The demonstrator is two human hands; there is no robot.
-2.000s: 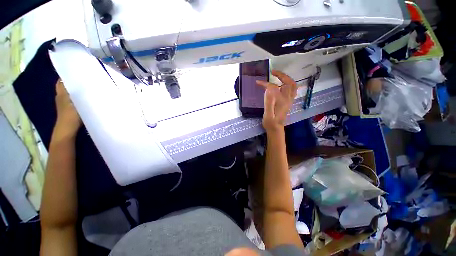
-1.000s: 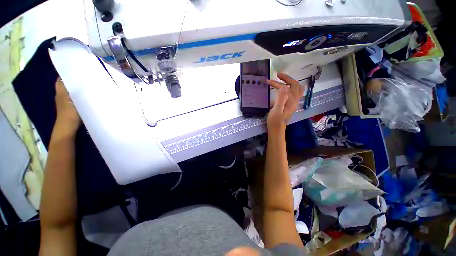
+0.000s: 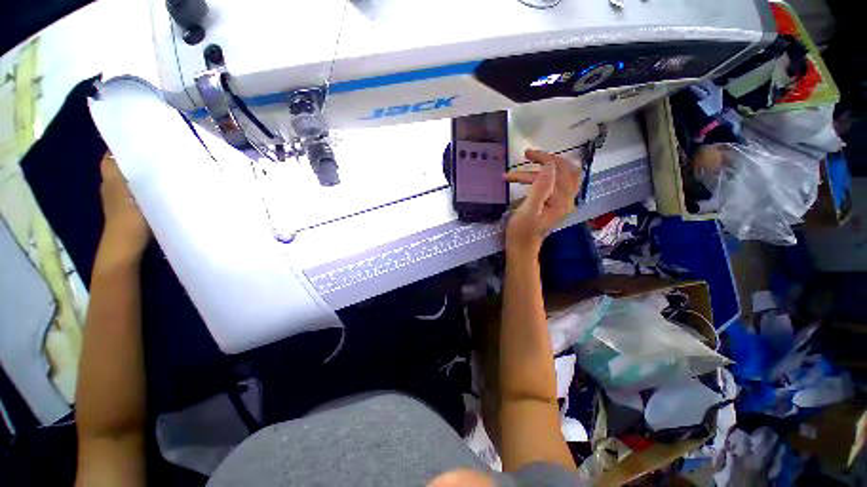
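A black smartphone (image 3: 481,171) with a lit screen lies on the machine bed, right of the presser foot (image 3: 324,164). My right hand (image 3: 545,198) is beside the phone's right edge, fingers apart, holding nothing. A white panel (image 3: 204,228) lies left of the needle and hangs over the table's front edge, with a navy fabric panel (image 3: 63,162) beneath it. My left hand (image 3: 122,207) rests on the navy fabric at the white panel's left edge; its fingertips are partly hidden, so its grip cannot be told.
The white JACK sewing machine head (image 3: 409,81) spans the top. A thin dark tool (image 3: 587,166) lies right of the phone. Boxes of scraps and plastic bags (image 3: 639,357) stand at the right and below the table. Pale cut pieces (image 3: 24,314) lie at the left edge.
My right hand has drawn back from over the phone screen to its right side, fingers more spread. The screen content has changed. My left hand and the fabric stay in place.
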